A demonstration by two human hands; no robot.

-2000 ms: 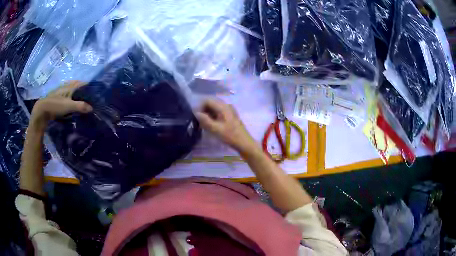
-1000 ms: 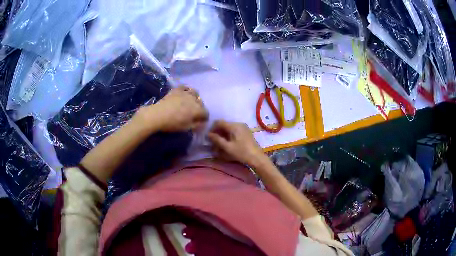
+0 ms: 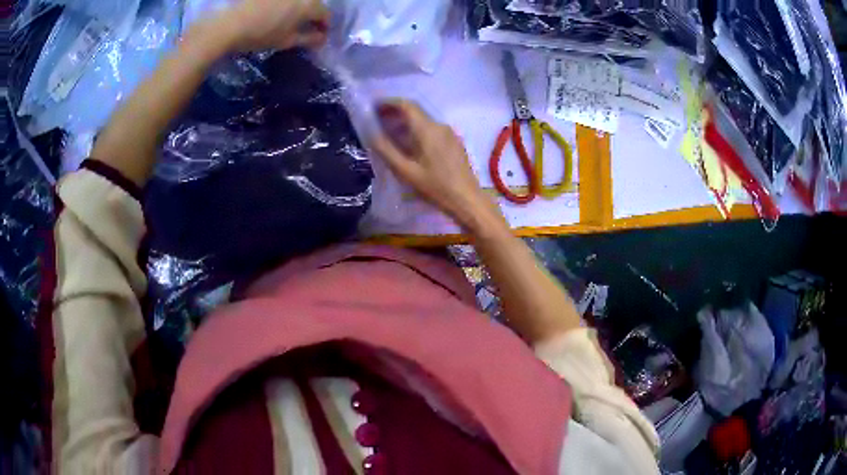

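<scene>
A dark garment in a clear polybag lies at the table's front edge, left of centre, close to my body. My left hand is at the top of the picture, over the bag's far corner, with its fingertips closed together near the bag's pale edge. My right hand is at the bag's right side, fingers curled at the clear edge of the polybag. The film is thin and blurred there, so the exact hold of either hand is hard to tell.
Scissors with red and yellow handles lie right of my right hand. Label sheets lie beyond them. Dark bagged garments are at the back right, light blue ones at back left. A red strip lies near the right edge. Packets litter the floor.
My left hand has moved from the bag's right side up to its far corner. My right hand has moved up along the edge. The view has shifted slightly.
</scene>
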